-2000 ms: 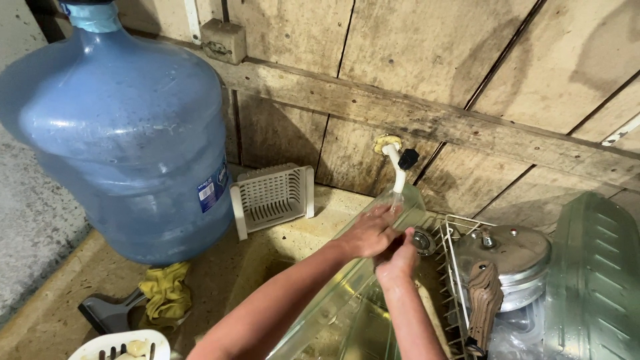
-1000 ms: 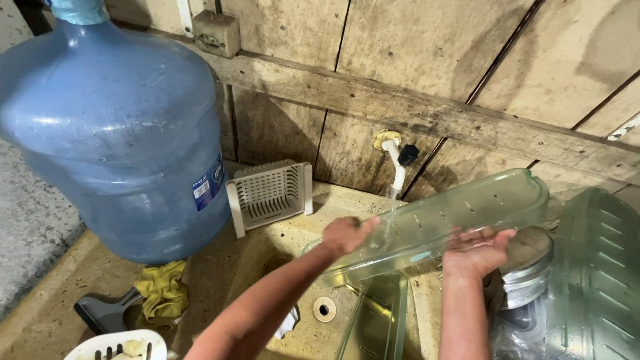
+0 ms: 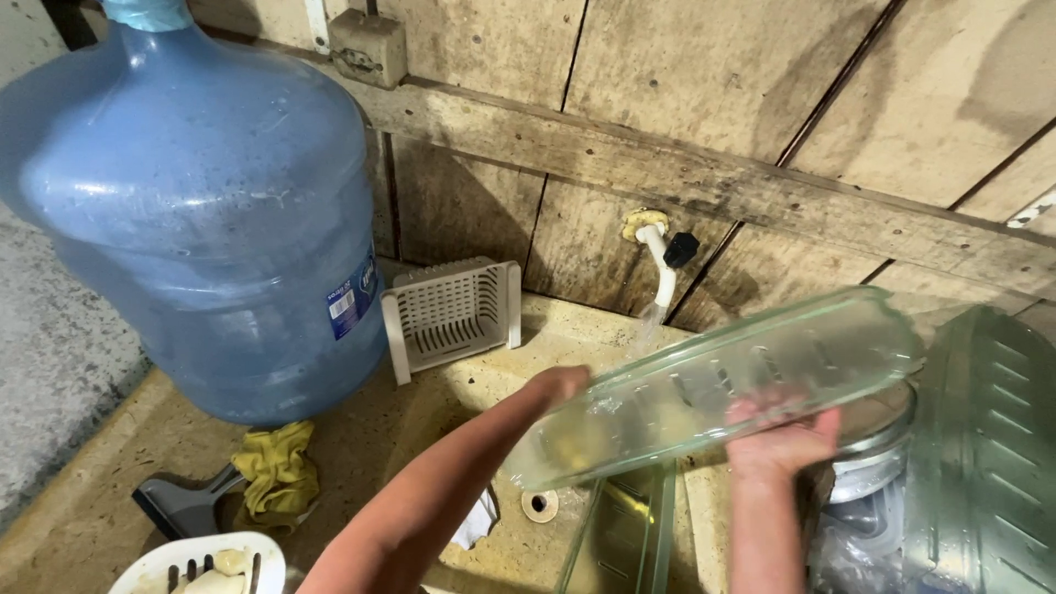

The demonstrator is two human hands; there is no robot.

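A long clear greenish plastic bin [image 3: 726, 379] is tilted over the sink [image 3: 536, 553], its right end higher. My left hand [image 3: 563, 384] is at its upper left edge; the fingers are partly hidden. My right hand [image 3: 784, 429] supports it from below near the right, fingers seen through the plastic. Water runs from a white faucet [image 3: 662, 276] with a black knob just behind the bin. A second greenish bin [image 3: 623, 528] lies in the sink beside the drain [image 3: 539, 505], with something yellow in it. A white cloth or paper [image 3: 476, 521] lies left of the drain.
On the left stands a large blue water jug [image 3: 223, 223]. Near it are a beige slotted basket [image 3: 452, 318], a yellow cloth [image 3: 279, 470], a grey squeegee [image 3: 186, 499] and a white soap dish [image 3: 264, 549]. A lidded metal pot [image 3: 870, 450] and a large green ribbed container [image 3: 982, 462] stand right.
The long bin has come up out of the sink and now lies tilted across my hands. My right hand has moved right, away from my left. The second bin and the drain have come into view.
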